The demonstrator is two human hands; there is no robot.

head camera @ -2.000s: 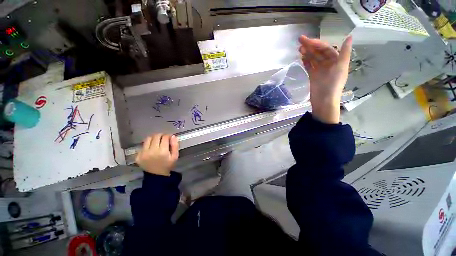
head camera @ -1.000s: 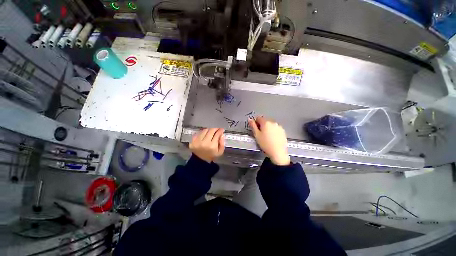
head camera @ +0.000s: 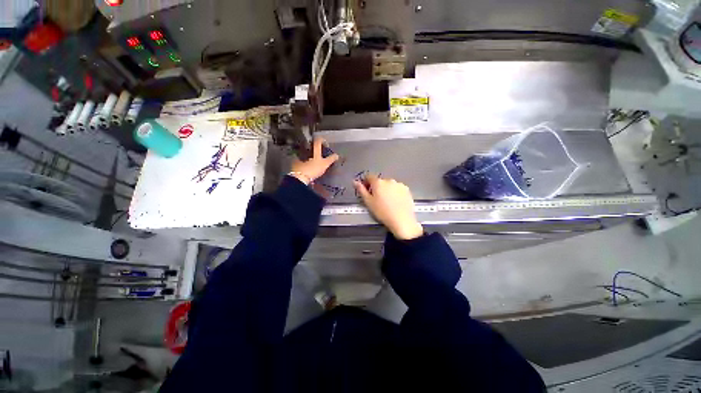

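Observation:
Short dark-blue cut wire pieces (head camera: 332,189) lie loose on the grey metal tray (head camera: 430,153) between my hands. My left hand (head camera: 313,163) reaches into the tray's left end, below the machine head, with its fingers at a small pile of blue pieces. My right hand (head camera: 389,201) is over the tray's front edge with its fingertips down at more blue pieces. Whether either hand grips any piece cannot be made out. A clear plastic bag (head camera: 547,163) with a mass of blue pieces lies open on the tray, right of my right hand.
A steel ruler (head camera: 492,206) runs along the tray's front edge. The machine head (head camera: 304,115) hangs close above my left hand. On the white side cover (head camera: 165,196) lie a few red and blue wires (head camera: 218,167) and a teal cylinder (head camera: 158,139). A control panel (head camera: 154,47) stands upper left.
My left hand has moved from the tray's front edge inward to the pile under the machine head. My right hand has come down from the air at right to the wire pieces. The view has shifted.

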